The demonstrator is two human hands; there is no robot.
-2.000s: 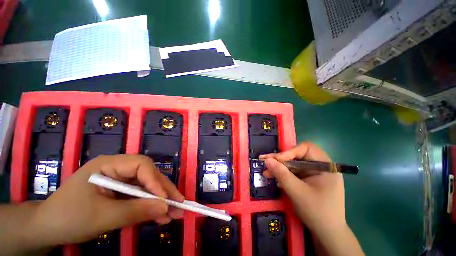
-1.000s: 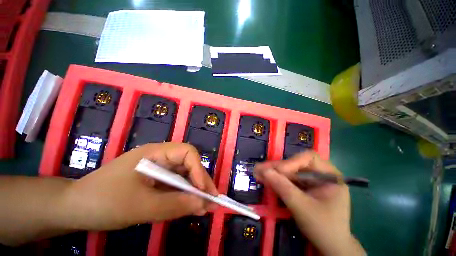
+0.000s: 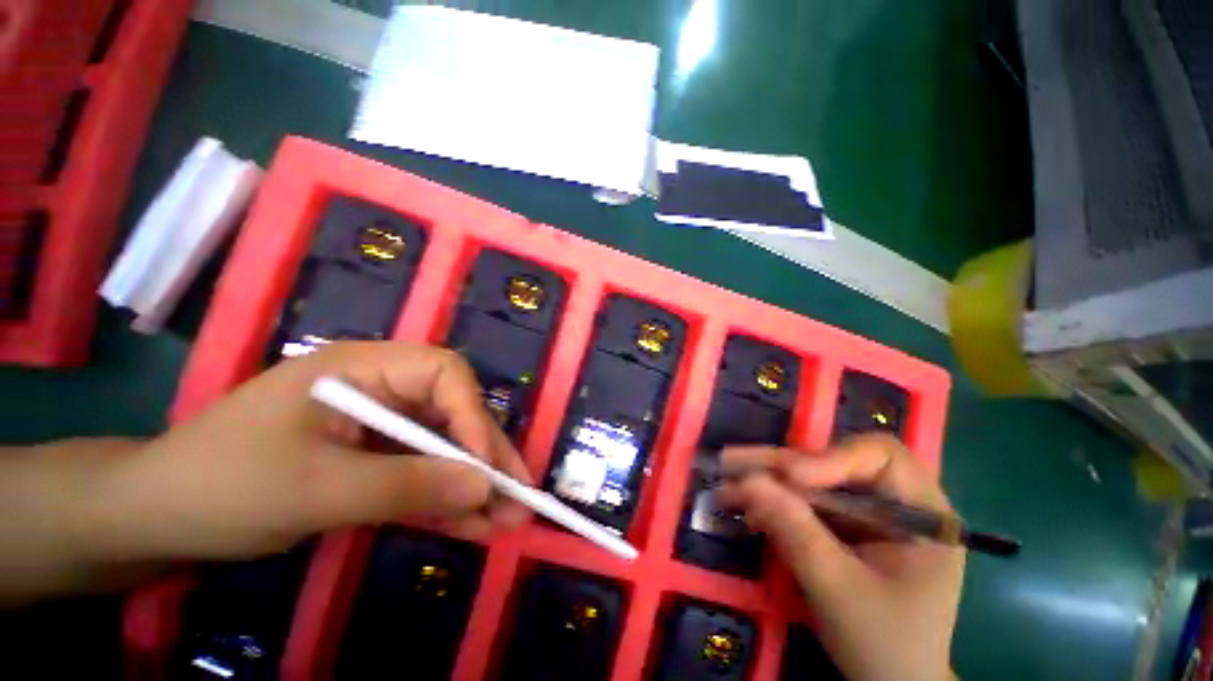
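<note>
The red foam tray (image 3: 559,253) holds several black open-backed phones, one per slot, in two rows. My left hand (image 3: 359,446) grips the white backing sheet (image 3: 466,459), seen edge-on like a stick, above the tray's left middle. My right hand (image 3: 865,532) holds dark tweezers (image 3: 918,516) like a pen, over the second phone from the right (image 3: 752,399) in the upper row. That hand's fingertips are blurred and hide the tweezer tip and part of this phone. Whether a label is at the tip cannot be told.
A white gridded sheet (image 3: 512,100) and a black stepped piece on white liner (image 3: 745,193) lie beyond the tray. Folded white paper (image 3: 180,233) lies left of it. Another red tray (image 3: 67,226) stands at far left. A grey machine (image 3: 1131,173) with a yellow roll (image 3: 991,313) stands right.
The view has shifted, so the tray appears further right and more tilted. My right hand has moved from the rightmost upper phone to the one left of it. My left hand still holds the sheet.
</note>
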